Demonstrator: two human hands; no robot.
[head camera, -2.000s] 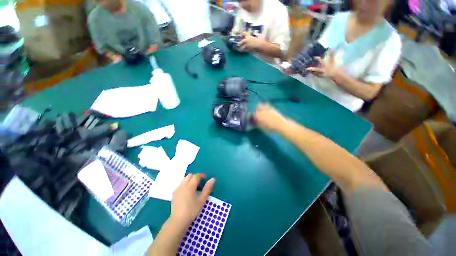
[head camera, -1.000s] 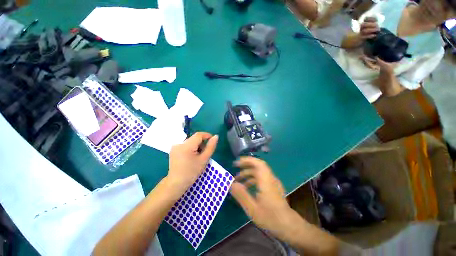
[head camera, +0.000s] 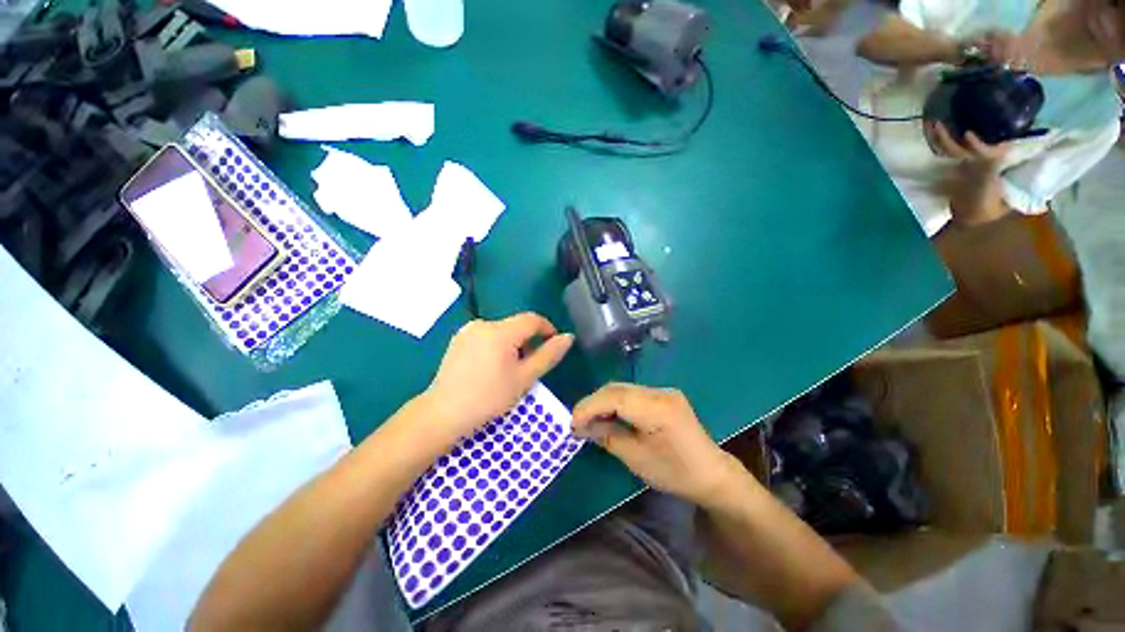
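Observation:
The round sticker sheet (head camera: 475, 500), white with rows of purple dots, lies at the table's near edge, slightly curved. My right hand (head camera: 642, 432) pinches its upper right corner between thumb and fingers. My left hand (head camera: 500, 361) is at its top edge, thumb and index finger bent towards each other; whether it holds anything at the fingertips cannot be told. A camera unit (head camera: 607, 296), dark grey with a bar on its side and a small panel, rests on the table just beyond my hands. Part of its cable is hidden by my hands.
A second camera unit (head camera: 660, 47) with its cable lies farther back. At left are a smartphone (head camera: 204, 225) on bagged sticker sheets (head camera: 296, 247), backing paper scraps (head camera: 413, 278), long white paper (head camera: 74, 432) and a black parts pile (head camera: 86, 148). A carton (head camera: 962, 432) stands right; a person holds a unit.
My right hand has moved left onto the sheet's corner, which it now pinches. The sheet has bent slightly. The view has shifted, and the things on the table appear higher.

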